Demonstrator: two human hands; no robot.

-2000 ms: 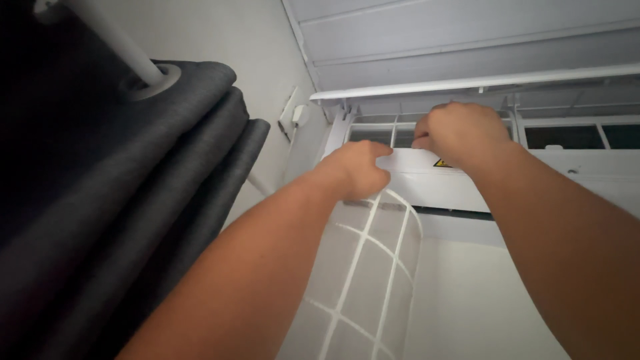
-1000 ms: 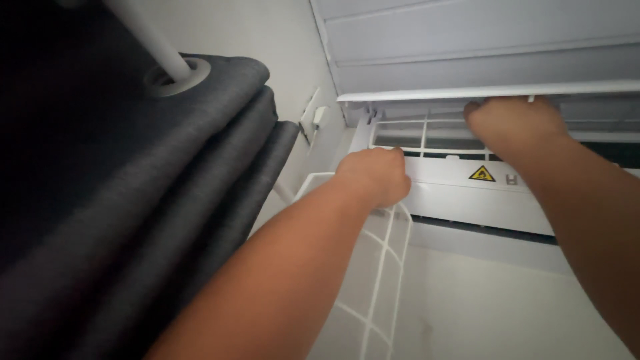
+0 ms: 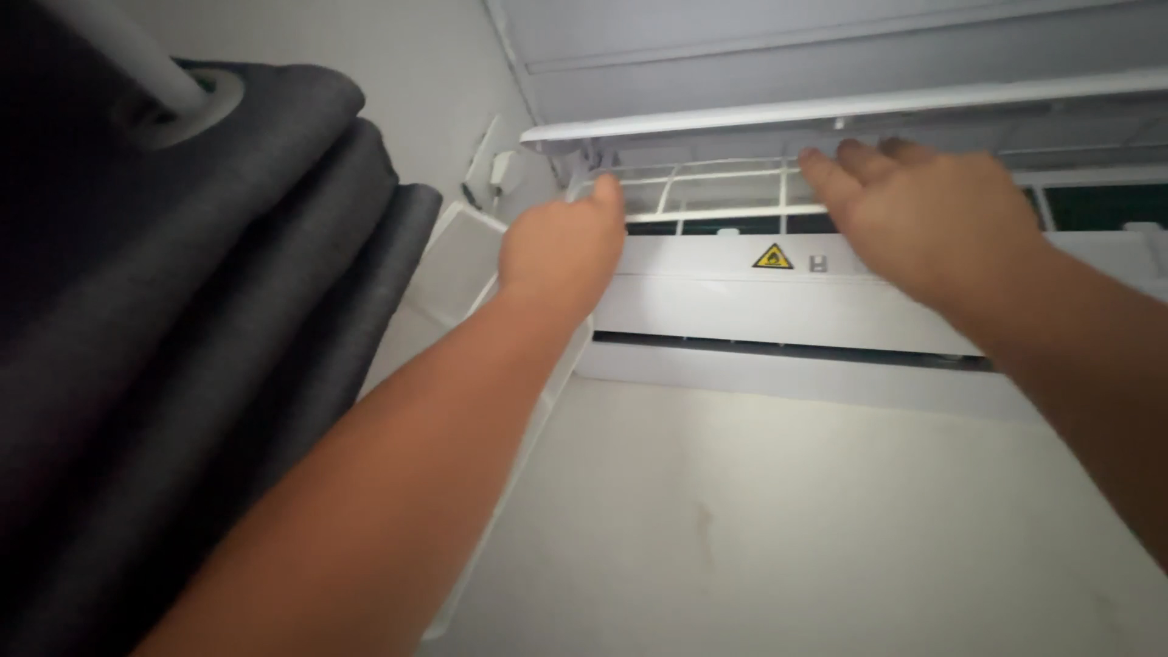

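Observation:
My left hand [image 3: 561, 246] is closed at the left end of a white wall-mounted air conditioner [image 3: 785, 306], on a white mesh air filter [image 3: 456, 260] that hangs below and behind my forearm. Its thumb points up beside a white filter grid [image 3: 721, 189] lying in the unit's opening; whether the grid and the hanging filter are one piece I cannot tell. My right hand [image 3: 922, 214] has its fingers apart, the tips at the grid's right part under the raised front panel [image 3: 821, 105]. The exact contact of its fingertips is partly hidden.
A dark grey curtain [image 3: 265, 237] with a metal ring hangs from a white rod [image 3: 137, 55] on the left. A white plug [image 3: 505, 171] sits on the side wall near the unit. Below the unit is a pale wall [image 3: 776, 511]. A yellow warning sticker [image 3: 773, 257] marks the casing.
Both hands remain at the unit. The right hand's fingers have come down from the raised panel's edge and spread at the grid. The hanging filter shows farther left, behind the left forearm.

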